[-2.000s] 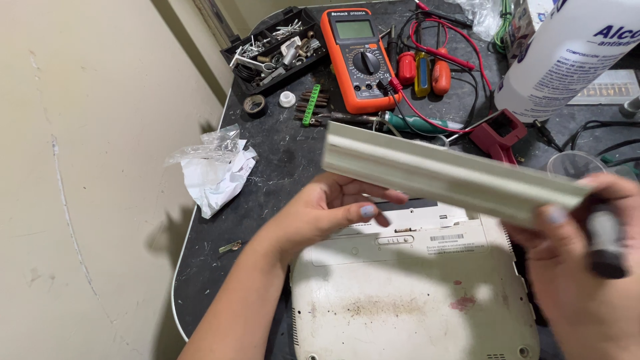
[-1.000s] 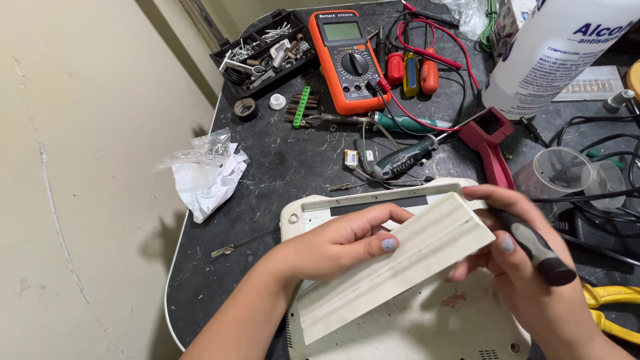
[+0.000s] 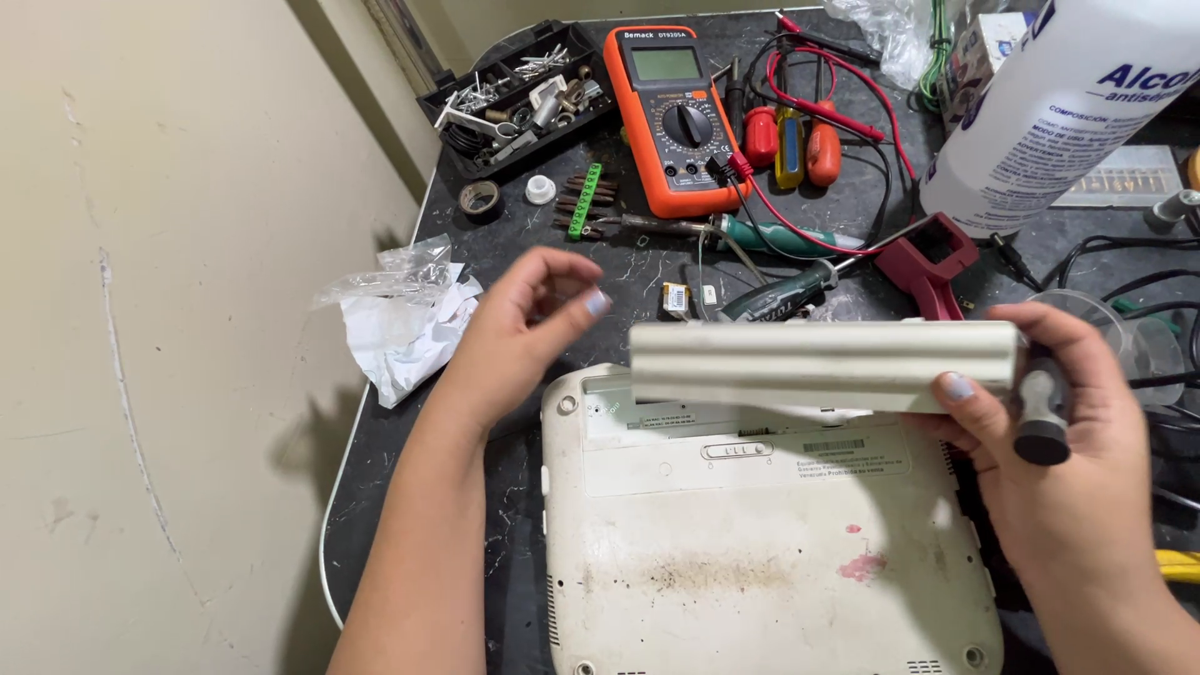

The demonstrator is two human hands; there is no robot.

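A white laptop (image 3: 750, 553) lies underside up on the dark table, with dirt specks and a pink stain on its casing. My right hand (image 3: 1069, 441) grips a long off-white laptop battery pack (image 3: 816, 366) by its right end, above the laptop's battery bay. The same hand also holds a tool by its black and grey handle (image 3: 1042, 412); the tool's tip is hidden. My left hand (image 3: 539, 328) is raised left of the battery, its fingers curled loosely and holding nothing.
An orange multimeter (image 3: 680, 122), screwdrivers (image 3: 789, 150), a soldering iron (image 3: 787, 234) and a black parts tray (image 3: 516, 103) lie behind. A large alcohol bottle (image 3: 1041, 122) stands at right. Crumpled paper (image 3: 398, 328) sits near the wall (image 3: 187, 375).
My left hand has let go of the battery and moved left, away from it. The battery, tilted across the laptop one second ago, is now roughly level over its far edge.
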